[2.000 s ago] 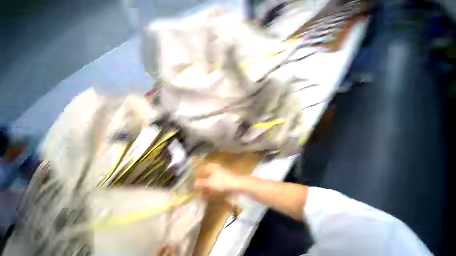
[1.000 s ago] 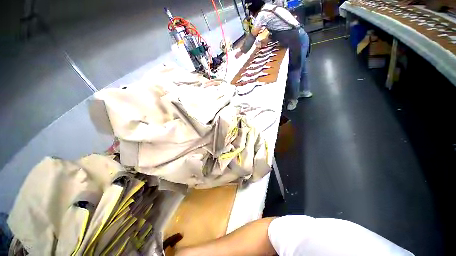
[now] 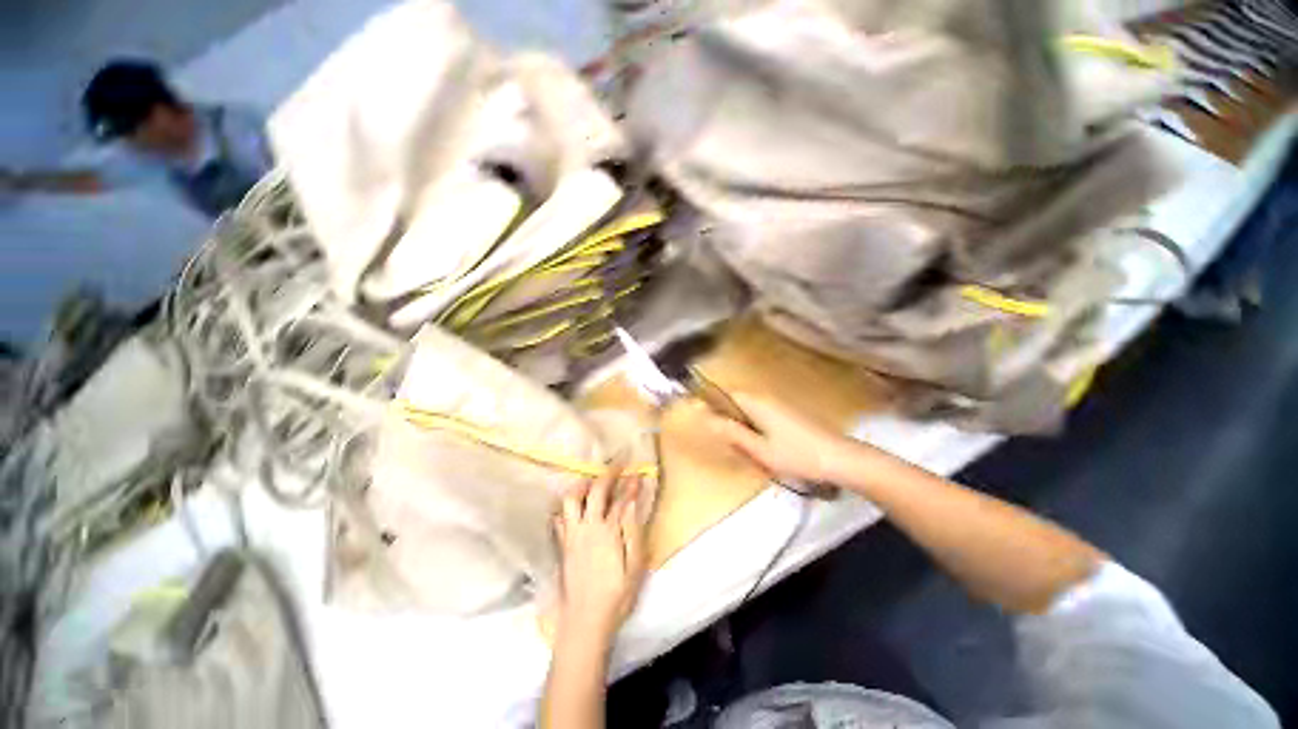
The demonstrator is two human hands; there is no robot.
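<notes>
A beige bag body with a yellow edge strip lies partly on the tan board. My left hand lies palm down on its right end, fingers slightly apart on top near the yellow strip. My right hand is closed around a dark, slim tool, which looks like the hammer, over the board. The tool is blurred and its head cannot be made out clearly. A small white piece lies just beyond, at the board's far edge.
A stack of bag bodies with yellow edges stands beyond the work. A large crumpled heap rises to its right. Tangled straps lie at left. A thin black cord hangs by the near table edge. A person is at upper left.
The view has swung left and down. Both hands now show; my left hand was out of view one second ago. A bag body now lies on the board's left part.
</notes>
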